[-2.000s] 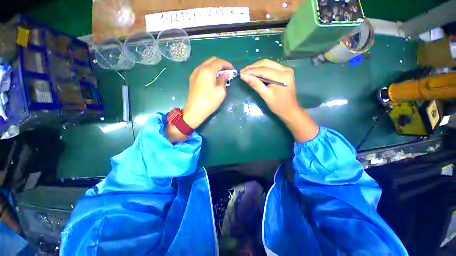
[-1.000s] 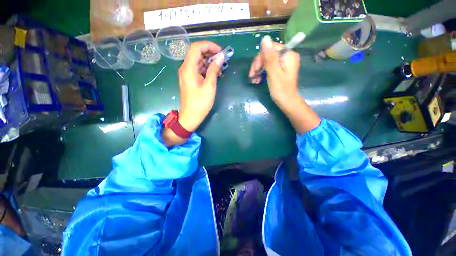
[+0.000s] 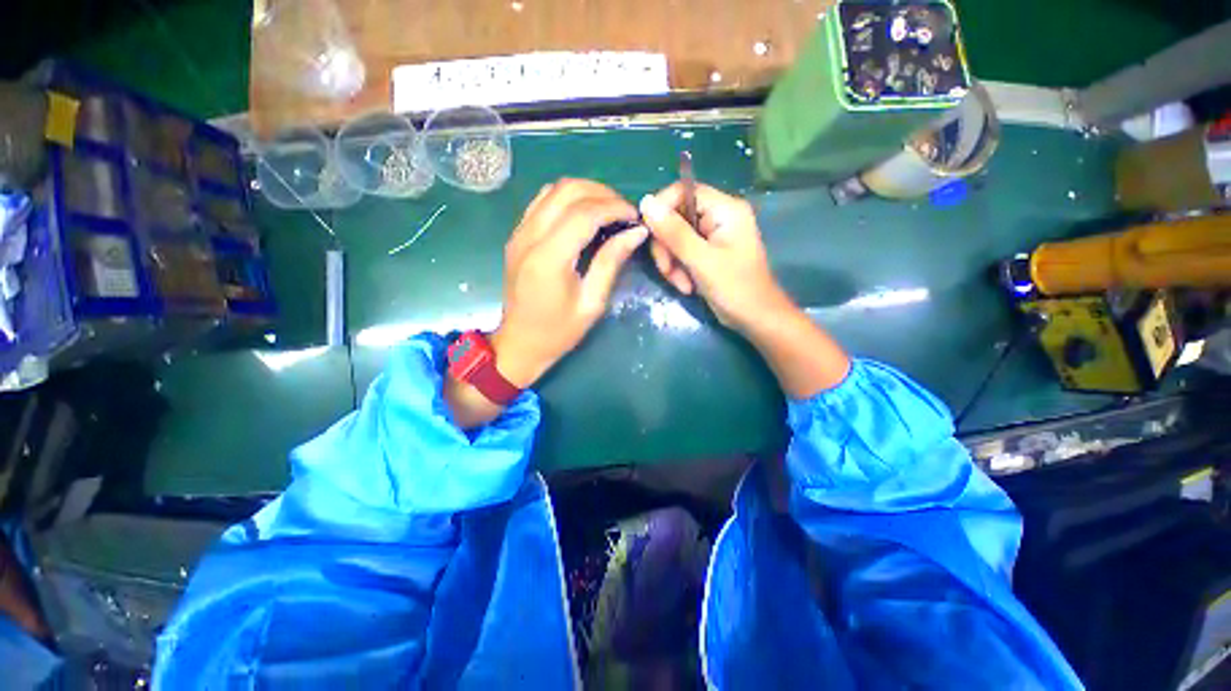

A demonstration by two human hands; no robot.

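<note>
My left hand [image 3: 556,277] is held over the green mat, its thumb and fingers pinched on a small dark part [image 3: 614,230], mostly hidden by the fingers. My right hand [image 3: 722,257] is close beside it, fingertips at the part's right end. A thin dark tool, perhaps tweezers [image 3: 687,182], stands up between my right thumb and fingers, its upper end showing above them. The lower end of the tool is hidden.
Three clear cups [image 3: 464,146] with small pale pieces stand back left. A green bin [image 3: 824,122] and a tape roll [image 3: 932,155] are back right. A drawer cabinet [image 3: 149,203] is left. A yellow-orange screwdriver [image 3: 1127,257] and its yellow-black box [image 3: 1100,344] are right.
My right hand has turned and come back to the part, with the tool now upright. My left hand has lowered slightly and turned, covering more of the part. The whole view has shifted slightly.
</note>
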